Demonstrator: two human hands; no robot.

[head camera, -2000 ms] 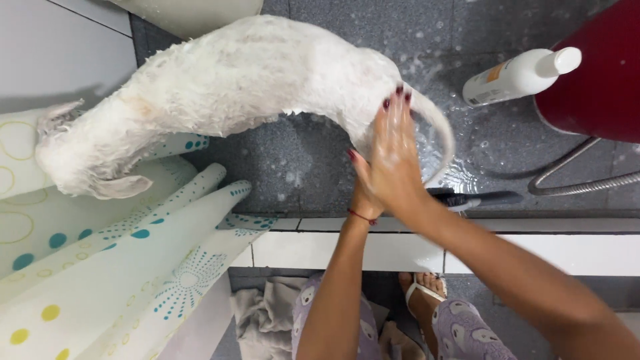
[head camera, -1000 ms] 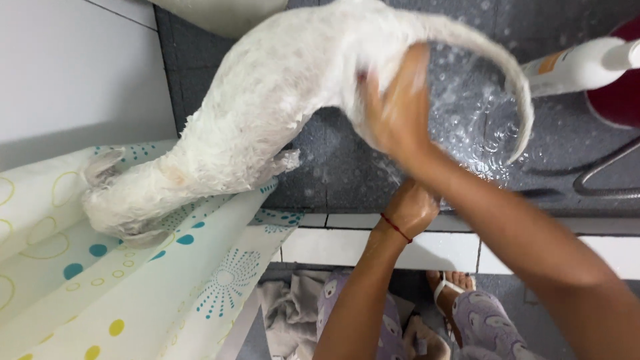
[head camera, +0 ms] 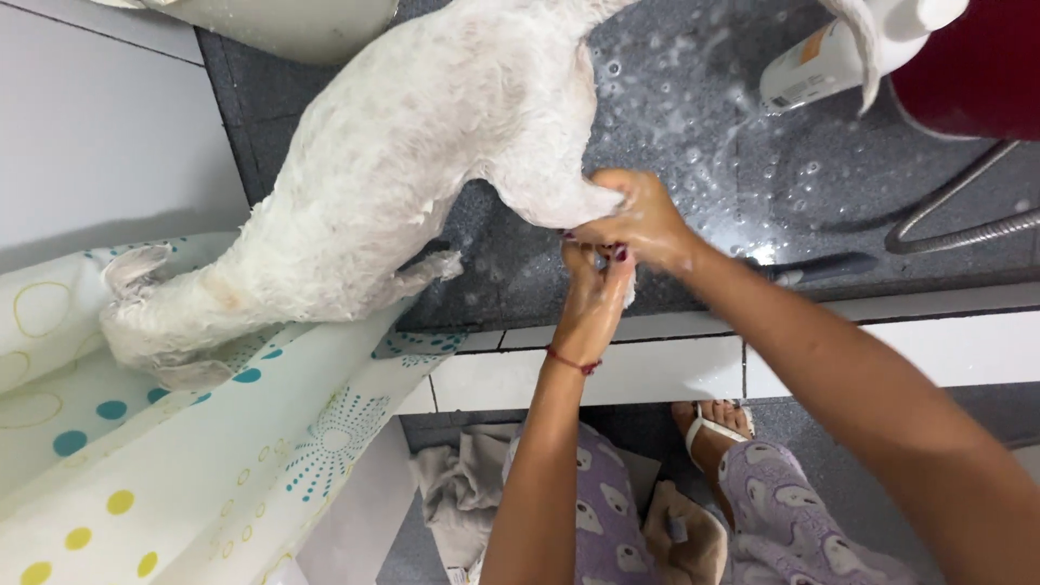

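Note:
A wet white dog [head camera: 390, 146] with lather on its coat stands on the dark tiled shower floor, its head against the shower curtain [head camera: 244, 422] at the left. My right hand [head camera: 638, 219] is closed around the lower part of its hind leg. Just below, my left hand [head camera: 597, 296], with a red string bracelet at the wrist, is at the same leg's lower end; fingers of both hands overlap there, and the paw is mostly hidden. The dog's tail hangs in front of a white plastic bottle [head camera: 821, 69] at the upper right.
A red container [head camera: 975, 73] stands beside the bottle. A metal shower hose [head camera: 959, 191] and a dark shower handle [head camera: 829, 268] lie at the right. The white tiled curb [head camera: 650, 370] crosses below my hands. Grey cloth [head camera: 467, 487] and brown cloth [head camera: 686, 532] lie outside it.
My hands were pressed together by the dog's rump; now both are lower, at its hind leg. The tail has swung up and to the right, over the bottle.

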